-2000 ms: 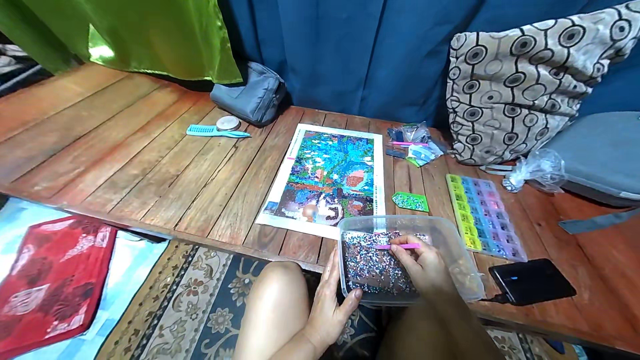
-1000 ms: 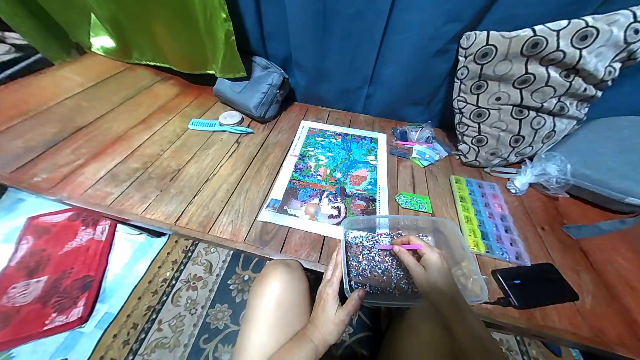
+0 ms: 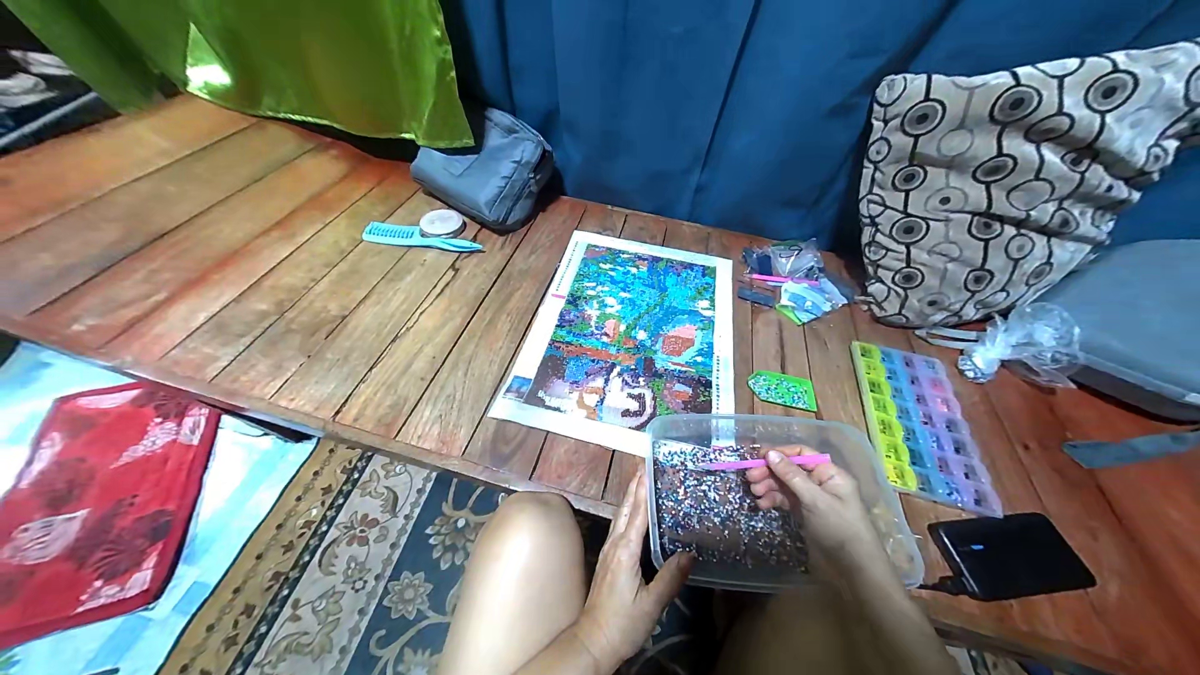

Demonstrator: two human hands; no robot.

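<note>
My right hand (image 3: 814, 487) holds a pink applicator pen (image 3: 764, 462) level over a clear plastic tub (image 3: 844, 433), its tip at the small multicolored beads or drills (image 3: 727, 516) inside. With fingers along the outside and thumb over the near rim, my left hand (image 3: 630, 572) grips the tub's left wall. Just beyond the tub lies a diamond painting canvas (image 3: 637, 337) with a white border. A green tray (image 3: 783, 391) of small drills rests to the canvas's right. Further right is a compartment organizer (image 3: 923, 427) in yellow, blue and purple.
A black device (image 3: 1012, 555) with a cable lies right of the tub. Plastic packets (image 3: 797, 281) are beyond the green tray. A teal comb (image 3: 422, 237), round container (image 3: 442, 222) and gray bag (image 3: 487, 169) stand back left. A patterned cloth (image 3: 994, 187) and crumpled plastic (image 3: 1022, 347) are at right.
</note>
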